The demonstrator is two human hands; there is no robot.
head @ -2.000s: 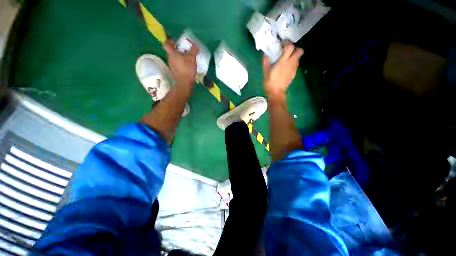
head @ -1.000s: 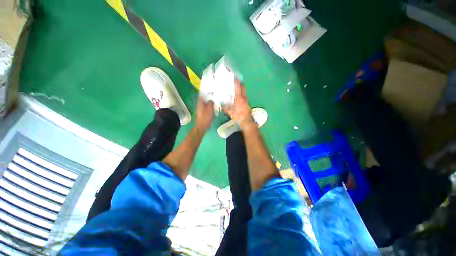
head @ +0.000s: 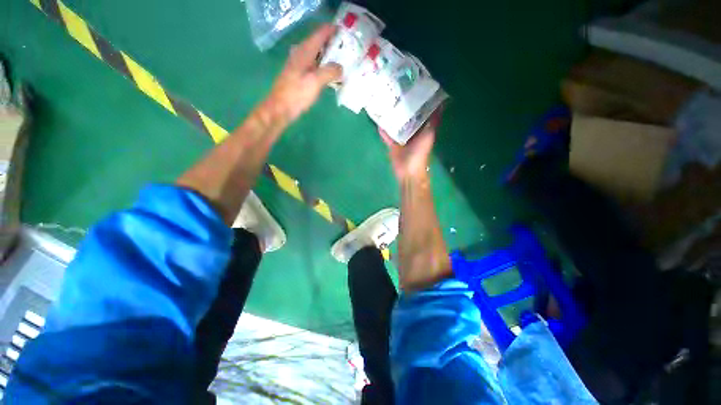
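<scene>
Several small white product boxes (head: 387, 79) with red marks are held together in a row between my two hands, above the green floor. My left hand (head: 304, 75) grips the upper left end of the row. My right hand (head: 415, 150) holds the lower right end from below, its fingers partly hidden by the boxes. A shiny clear plastic bag (head: 281, 17) lies at the top edge, just left of the boxes.
Yellow-black tape (head: 146, 79) crosses the green floor. A blue plastic stool (head: 514, 285) stands at the right, near a dark-clothed person's legs. Brown cartons (head: 620, 150) are at the right; another carton (head: 12, 158) is at the left edge. My white shoes (head: 368, 236) are below.
My hands have moved up and apart and now hold a longer row of boxes. The open white box seen at the top is no longer seen separately. The clear plastic has come into view.
</scene>
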